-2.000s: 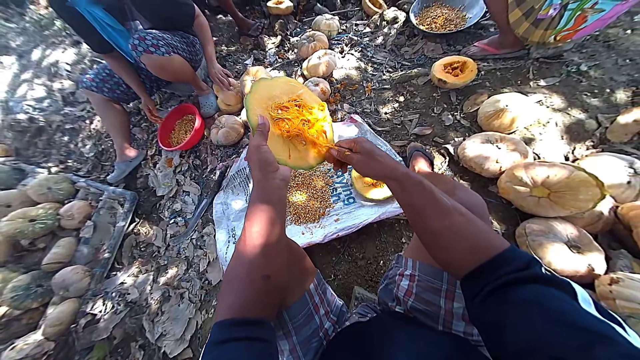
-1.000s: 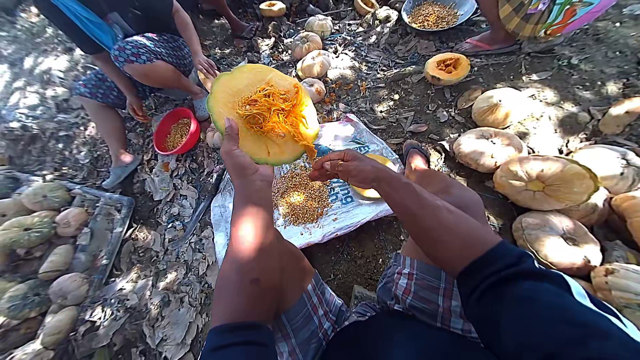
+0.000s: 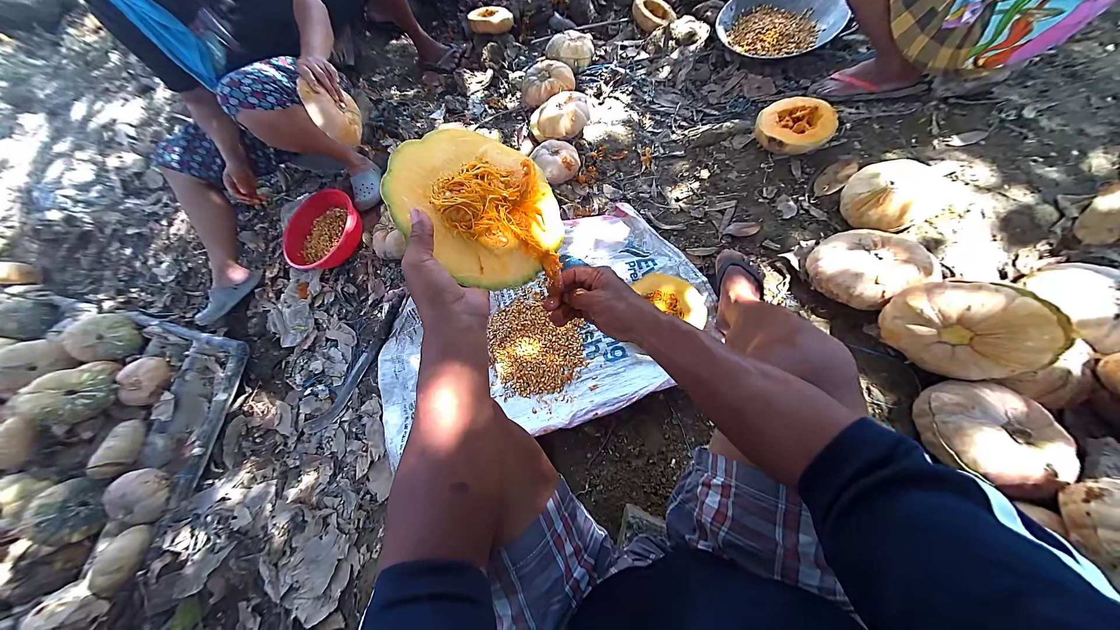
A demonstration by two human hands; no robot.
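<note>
My left hand holds a halved pumpkin from below, thumb on the cut face, which is tilted toward me. Stringy orange pulp fills its middle and trails over the right rim. At that rim my right hand pinches the hanging end of the strands between its fingers. Beneath both hands lies a white printed sack with a heap of pumpkin seeds on it. Another cut pumpkin piece rests on the sack, partly behind my right hand.
A person at the upper left holds a pumpkin beside a red bowl of seeds. Whole pumpkins lie at the right, more gourds at the left by a crate edge. A metal basin of seeds stands at the top.
My right hand has moved from the pulp on the cut face down to the rim, and strands now hang over it. The other person's pumpkin has come up off the ground.
</note>
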